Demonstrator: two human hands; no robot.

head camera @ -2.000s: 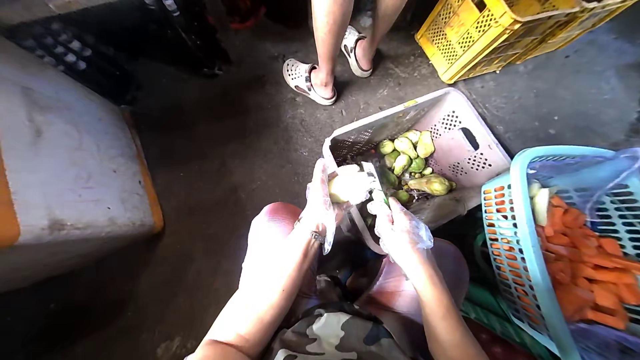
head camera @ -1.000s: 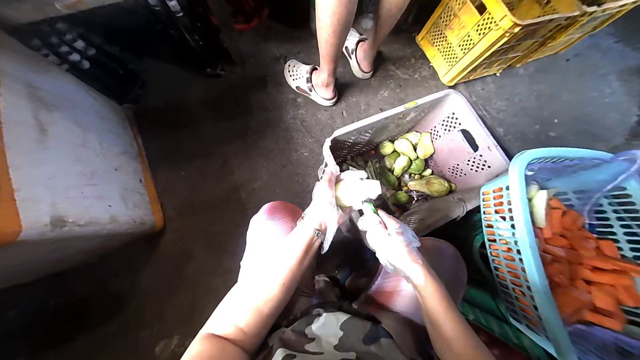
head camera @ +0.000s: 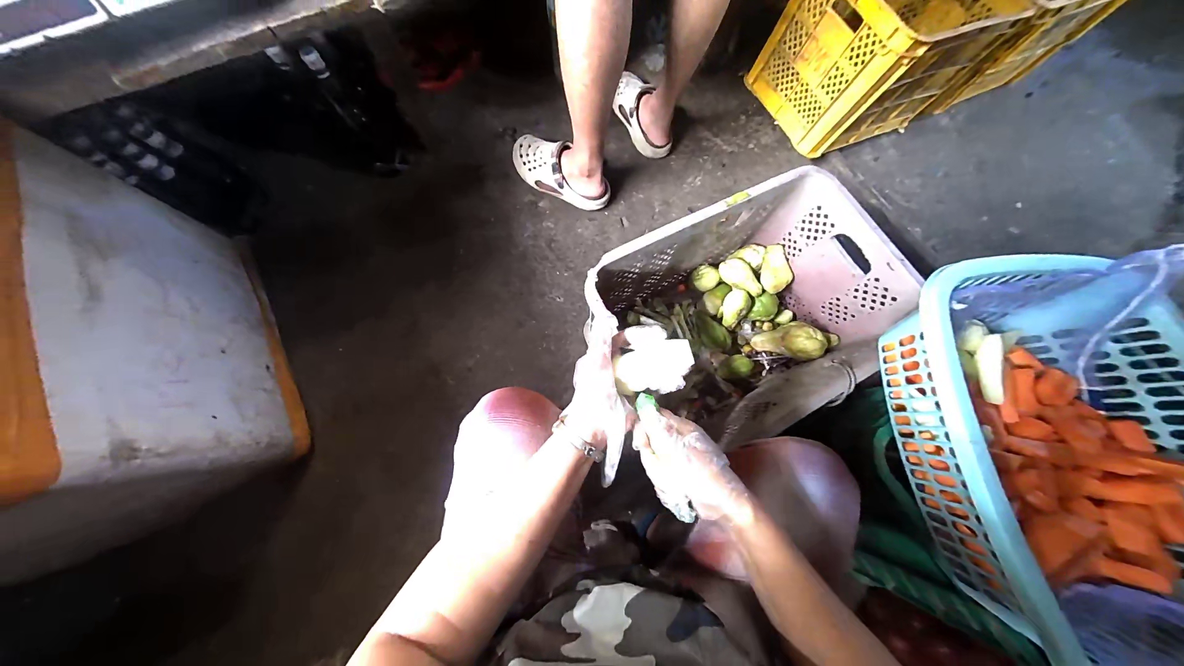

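My left hand [head camera: 597, 393], in a clear plastic glove and with a band at the wrist, holds a pale peeled vegetable [head camera: 655, 365] over the near left edge of a pinkish plastic crate [head camera: 814, 217]. Just below and to the right, my gloved right hand [head camera: 680, 458] is closed around a tool with a green handle [head camera: 646, 401]; its working end is not clear against the vegetable. Inside the crate lie several green chayote-like vegetables [head camera: 737, 275] and plant scraps.
At the right, a light blue plastic basket [head camera: 967, 370] holds cut carrots [head camera: 1101, 462]. A yellow crate [head camera: 814, 83] stands at the top right, near another person's feet in pale clogs [head camera: 555, 171]. A white box with orange edges [head camera: 157, 324] is at the left.
The right hand has dropped a little lower, away from its earlier place beside the vegetable's right side. The left hand still holds the pale vegetable over the crate's edge.
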